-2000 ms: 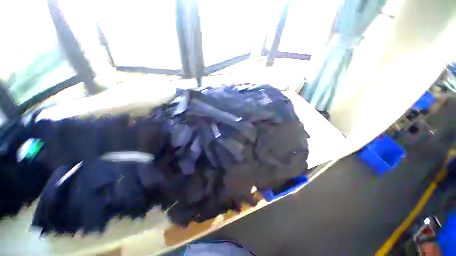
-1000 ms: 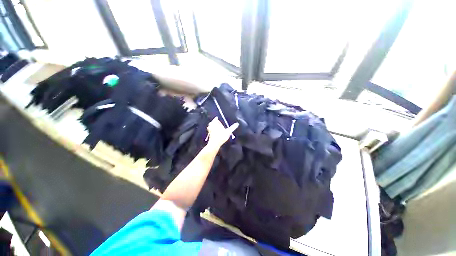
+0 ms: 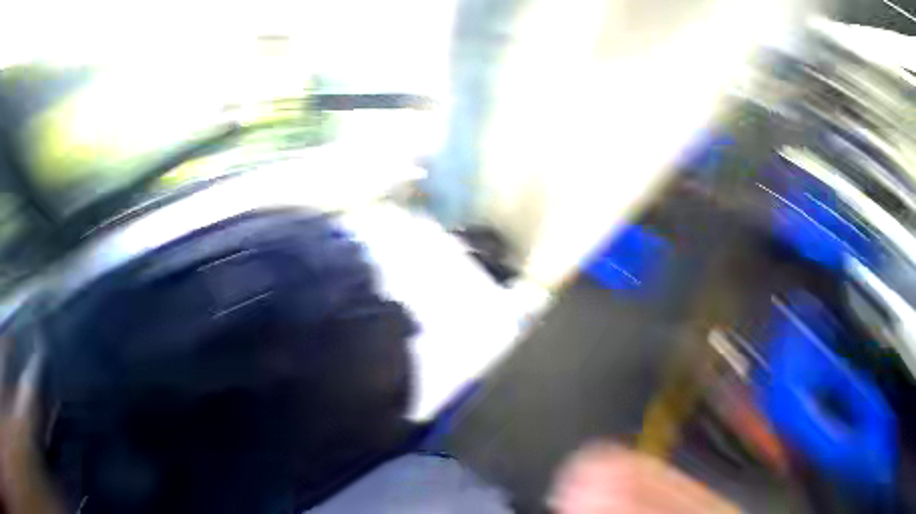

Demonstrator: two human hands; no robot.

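Observation:
The frame is strongly motion-blurred. The large heap of black panels, the bundle pile (image 3: pixel 231 351), fills the lower left, with a few thin pale lines on top. My left hand (image 3: pixel 18 432) is a skin-coloured blur cut off by the left edge, beside the pile; its fingers cannot be made out. My right hand (image 3: pixel 628 487) is a blurred shape at the bottom edge, right of the pile and apart from it. Whether either hand holds anything cannot be told.
The white table (image 3: pixel 457 331) shows right of the pile, with a pale wall and curtain behind. A blue bin (image 3: pixel 628 259) stands on the grey floor. A larger blue object (image 3: pixel 829 402) is at the right, near a blurred yellow floor line (image 3: pixel 673 402). Bright windows are at the back left.
The view has swung right, so the pile now lies further left. My left hand, earlier on a zippered panel at the pile, is now at the left edge. My right hand has come into view.

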